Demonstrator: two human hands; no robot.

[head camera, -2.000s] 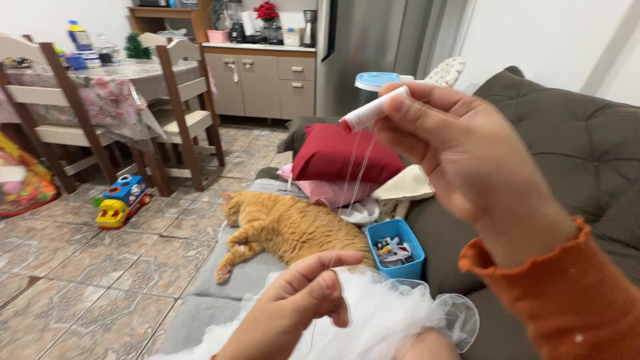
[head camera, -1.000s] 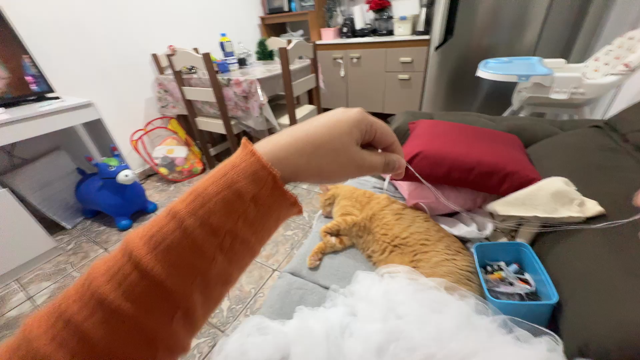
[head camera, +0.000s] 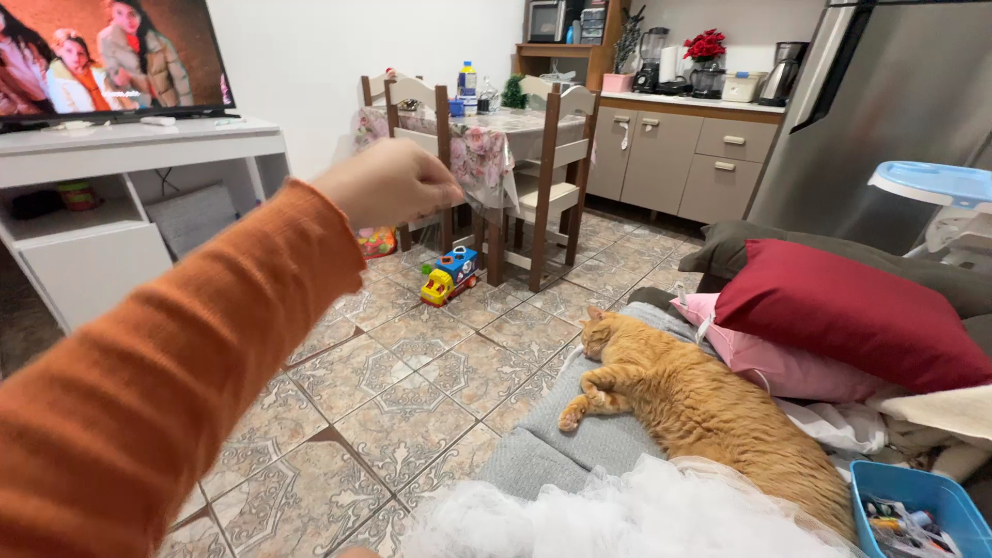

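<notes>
My left hand (head camera: 403,182), in an orange sleeve, reaches out at the upper centre with thumb and fingertips pinched together. It is blurred; a faint strand of thread seems to run from the fingertips, its course hard to follow. Below it, at the bottom edge, white tulle (head camera: 628,515) lies bunched up. A light blue plastic box (head camera: 926,484) with small sewing items, apparently thread spools (head camera: 918,519) among them, is at the lower right. My right hand is out of view.
An orange cat (head camera: 697,387) lies on the grey cushion (head camera: 542,453), beside red (head camera: 845,310) and pink pillows (head camera: 798,364). A toy truck (head camera: 451,275) stands on the tiles near the dining table (head camera: 484,151). A television (head camera: 116,58) stands on a white desk (head camera: 132,143).
My left hand was low with fingers spread, then held a thread farther out. My right hand, earlier around a white thread spool, has left the view. The view has swung left.
</notes>
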